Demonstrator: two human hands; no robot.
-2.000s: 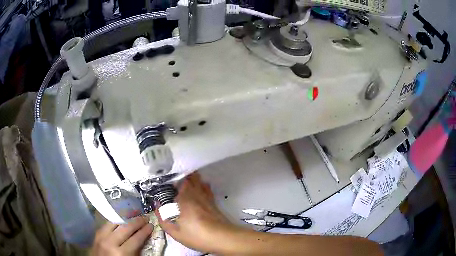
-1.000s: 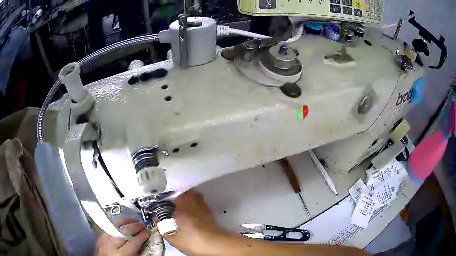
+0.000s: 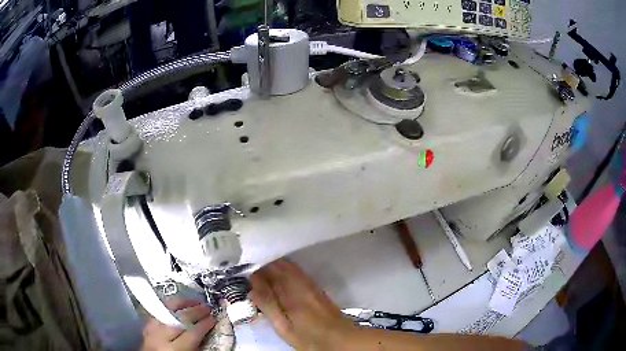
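Note:
An off-white industrial sewing machine (image 3: 329, 164) fills the middle of the view. A small piece of pale beige cloth (image 3: 221, 334) shows at the bottom edge, below the machine head. My left hand (image 3: 180, 330) is at its left side, fingertips on the cloth near the needle area; the hand is cut off by the lower edge. My right hand (image 3: 295, 301) reaches in from the right, behind the lower tension dial (image 3: 240, 310); its fingertips are hidden by the machine head, so its hold cannot be told. The needle and presser foot are mostly hidden.
Khaki cloth (image 3: 34, 274) is heaped at left. Black-handled snips (image 3: 398, 321) lie partly behind my right forearm. A brown-handled awl (image 3: 410, 247), a white pen (image 3: 453, 240) and printed labels (image 3: 525, 264) lie at right. Pink cloth (image 3: 596, 216) hangs far right.
The camera view has shifted. My right hand has moved slightly away from the needle area, with its back more visible. My left hand remains by the pale cloth.

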